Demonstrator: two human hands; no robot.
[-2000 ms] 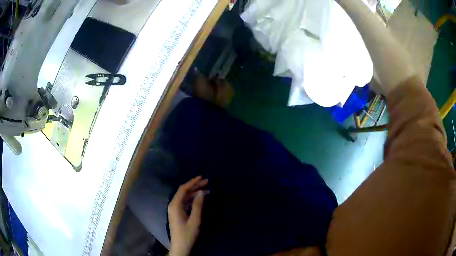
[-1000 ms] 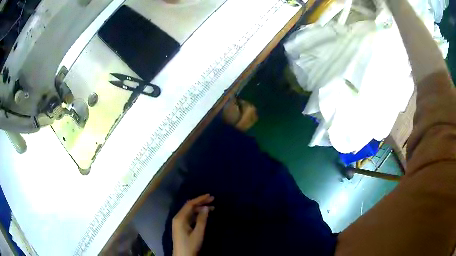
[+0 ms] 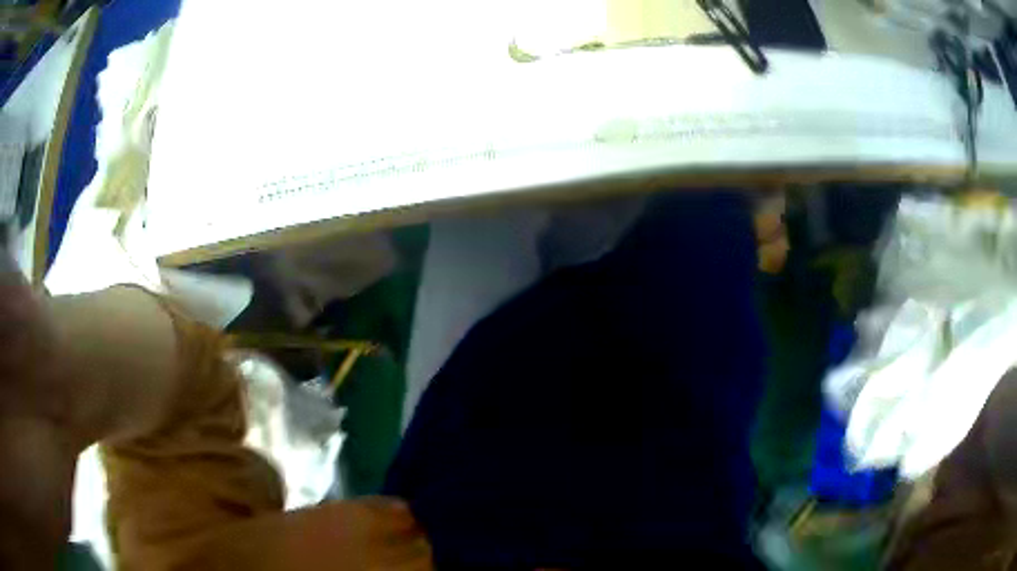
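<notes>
The frame is blurred. My left hand [image 3: 25, 357] is at the far left edge, smeared and partly cut off, beside white cloth [image 3: 123, 212] heaped at the table's left end. Whether it holds any cloth cannot be told. A dark, blurred part of my right arm shows at the right edge, and the hand itself cannot be made out. More white cloth [image 3: 937, 379] hangs at the right, near that arm. The black thread snips [image 3: 734, 34] lie on the machine bed at the top, by the black pad [image 3: 786, 25].
The white table [image 3: 390, 100] has a wooden front edge and a printed ruler. My dark-clothed lap is below it. Another wood-edged table [image 3: 61, 145] stands at the far left. White cloth [image 3: 296, 424] hangs low left by a yellow bar [image 3: 301, 342]. A blue thing [image 3: 842, 457] is low right.
The view has swung left, so the machine head is out of frame and the left-hand cloth heap shows. My left hand has gone from my lap to the far left. The right-hand cloth sits nearer the right edge.
</notes>
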